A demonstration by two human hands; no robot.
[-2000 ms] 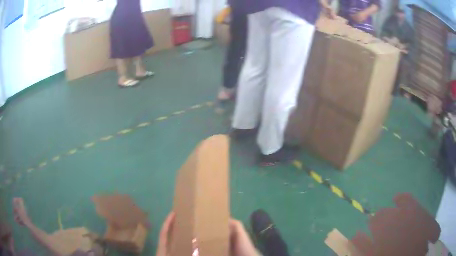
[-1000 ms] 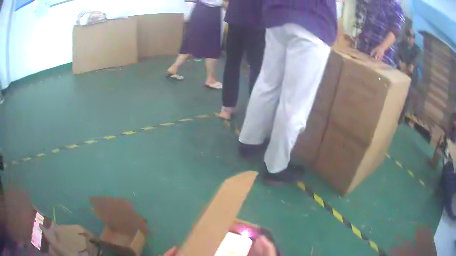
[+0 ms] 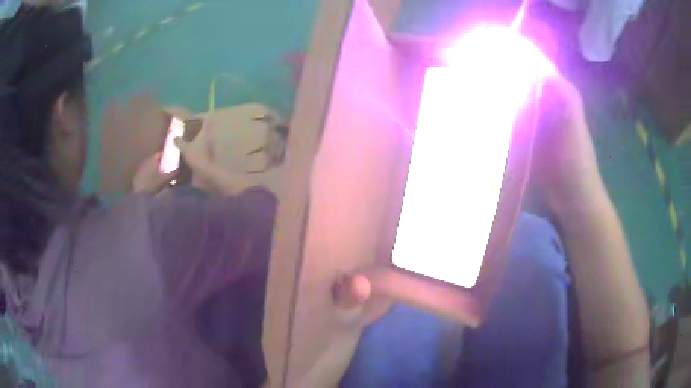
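Note:
An open brown mailer box (image 3: 348, 174) stands close in front of me above my blue-clad legs, its tall lid flap on the left. A smartphone (image 3: 452, 178) with a white-glared screen lies inside it. My left hand (image 3: 356, 292) holds the box at its lower edge, with a fingertip showing against the inner side of the lid. My right hand (image 3: 557, 129) is at the box's right side near the top; purple-white glare hides its fingers, so its grip is unclear.
A seated person (image 3: 136, 265) in a dark top is close at left, holding a lit phone (image 3: 172, 148). Flat box blanks (image 3: 239, 136) lie beyond on the green floor. Yellow-black tape (image 3: 658, 163) runs along the floor at right.
The view has swung down and left onto the box. The box and phone now appear large and near. The standing people and most of the large cartons have left the view.

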